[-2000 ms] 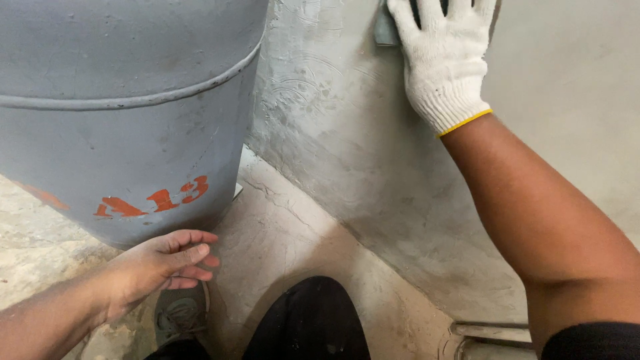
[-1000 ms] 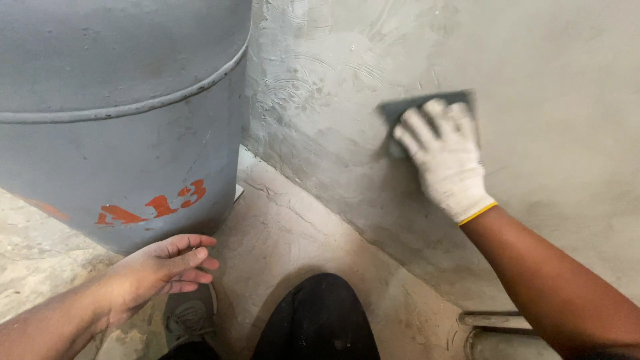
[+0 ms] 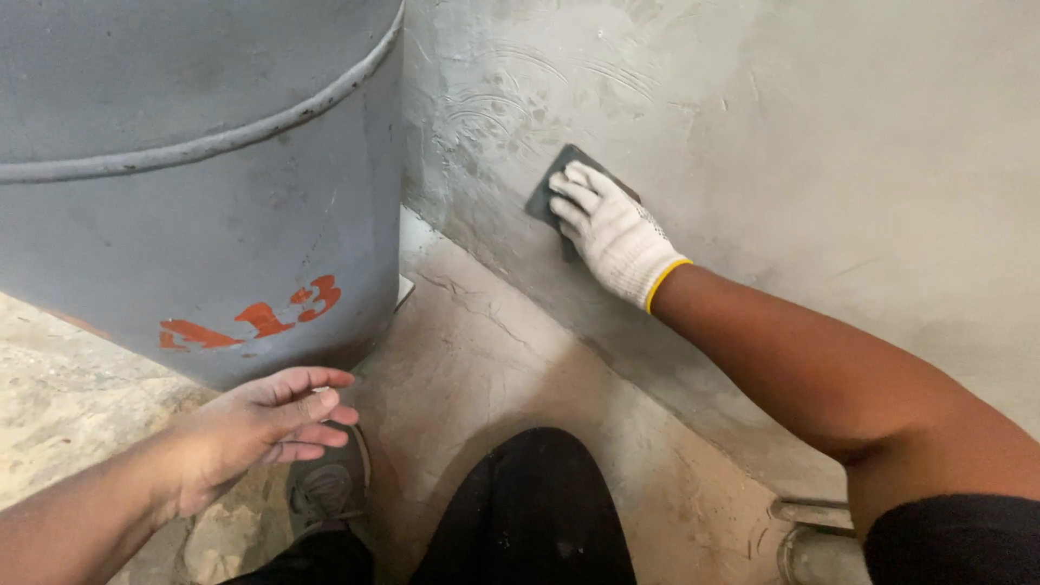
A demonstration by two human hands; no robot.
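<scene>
My right hand [image 3: 609, 223], in a white knit glove with a yellow cuff edge, grips a dark flat rectangular pad [image 3: 546, 199] and holds it against the grey plastered wall [image 3: 853, 162]. The glove covers much of the pad. Curved marks and rough patches show on the wall above and left of the pad. Bare, my left hand [image 3: 284, 414] hangs with loosely curled, parted fingers and nothing in them, just below the base of a grey drum.
The large grey drum [image 3: 203, 236] with orange stencilled marks stands close to the wall at left. A ledge [image 3: 487, 325] runs along the wall's foot. Pipes [image 3: 821, 536] lie at lower right. My shoe [image 3: 329, 487] and dark-clad knee [image 3: 528, 512] are below.
My right hand has moved down the wall from the top of the view with the pad, then left toward the drum. My left hand stays by the drum's base.
</scene>
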